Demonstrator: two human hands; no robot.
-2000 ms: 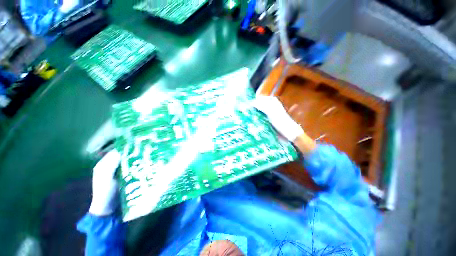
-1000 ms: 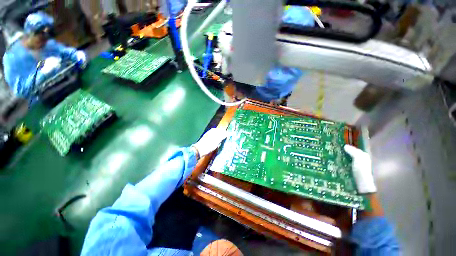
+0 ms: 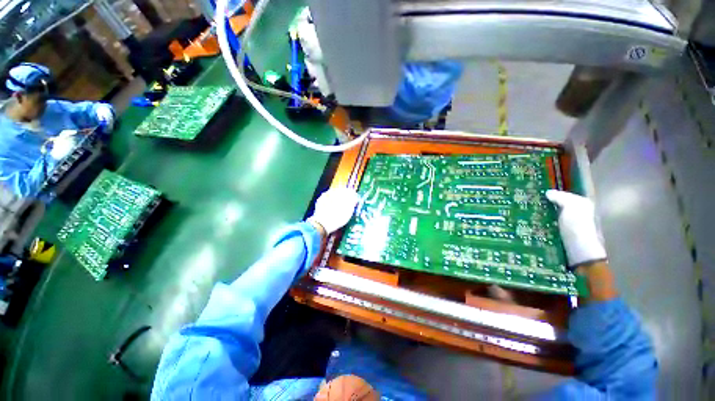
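Note:
A large green circuit board lies over the orange-brown board fixture, inside its frame. A silvery bar runs along the fixture's near side, below the board's near edge. My left hand, in a white glove, holds the board's left edge. My right hand, also gloved, holds its right edge. Both hands' fingertips touch the board edges. Whether the board rests fully on the fixture cannot be told.
A grey robot arm and a pale hose hang beyond the fixture. Two more boards sit on the green bench. Side cutters lie near left. A person in blue works at far left; another blue sleeve shows behind the robot.
Both hands first held the board tilted in front of my body over the bench. It then moved right over the fixture, and now lies squarer within the frame.

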